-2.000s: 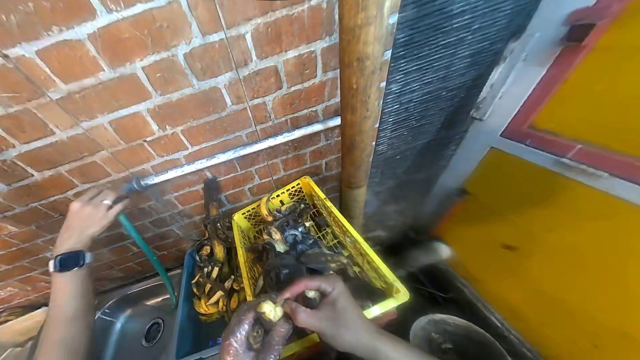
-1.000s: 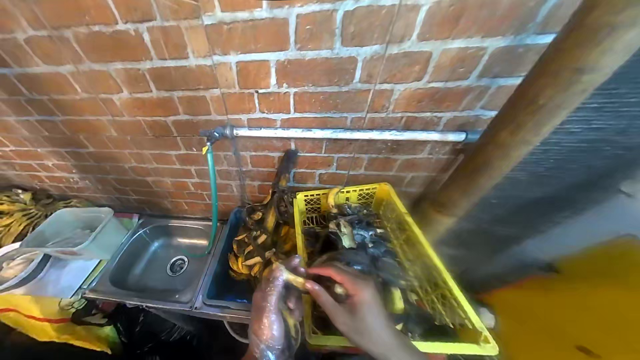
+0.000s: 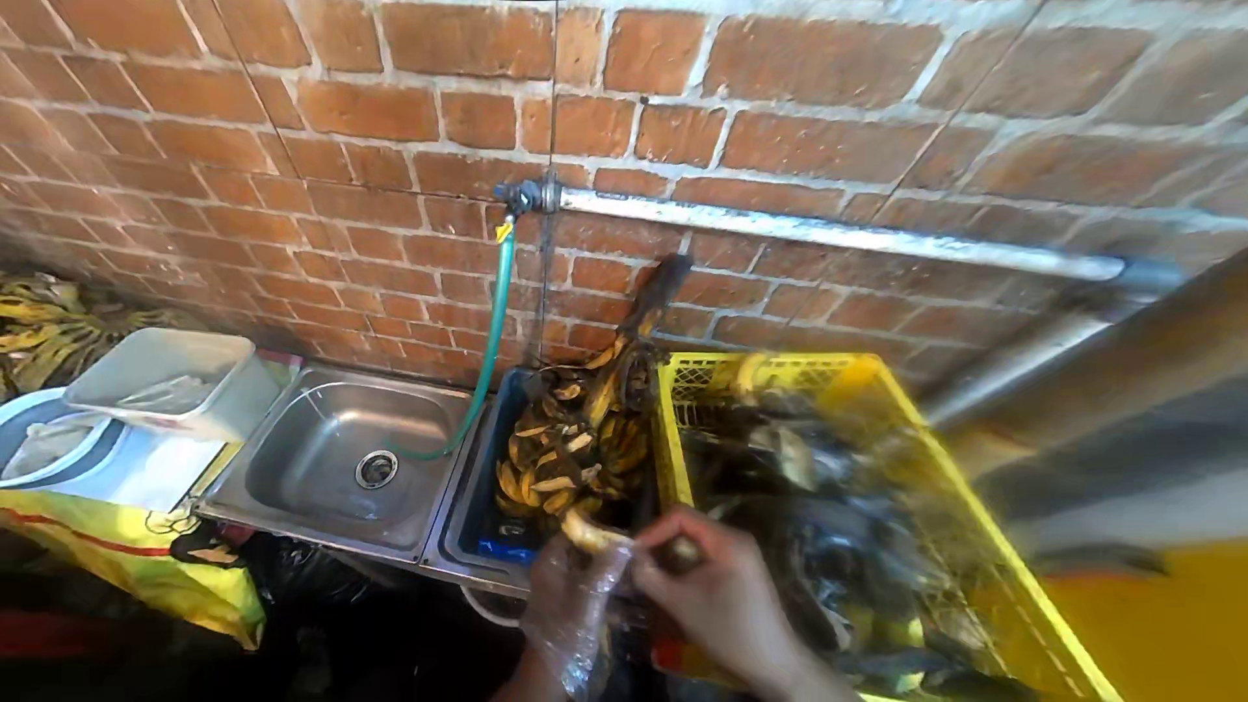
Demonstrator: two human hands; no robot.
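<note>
My left hand [image 3: 575, 604], in a clear plastic glove, holds a partly peeled banana [image 3: 590, 534] at the bottom centre. My bare right hand [image 3: 717, 595] is beside it, its thumb and fingertips pinched at the banana's near end; what lies between them is too blurred to tell. Behind my hands, a bunch of dark, ripe bananas [image 3: 570, 444] on a blackened stalk fills a blue tub [image 3: 497, 512]. Right of it stands a yellow plastic crate [image 3: 673, 448] with dark peels [image 3: 809, 526] inside.
Left of the tub is a stainless steel sink [image 3: 322, 468] with a green hose [image 3: 495, 331] hanging into it from a wall pipe [image 3: 829, 234]. Further left are a clear plastic container [image 3: 224, 390], a basin [image 3: 49, 478] and more bananas [image 3: 49, 331]. A pole [image 3: 1102, 361] slants at right.
The view has swung left, a large move. The other hand with a dark watch, which held the hose two seconds ago, is gone from view. My two hands stay together at the banana.
</note>
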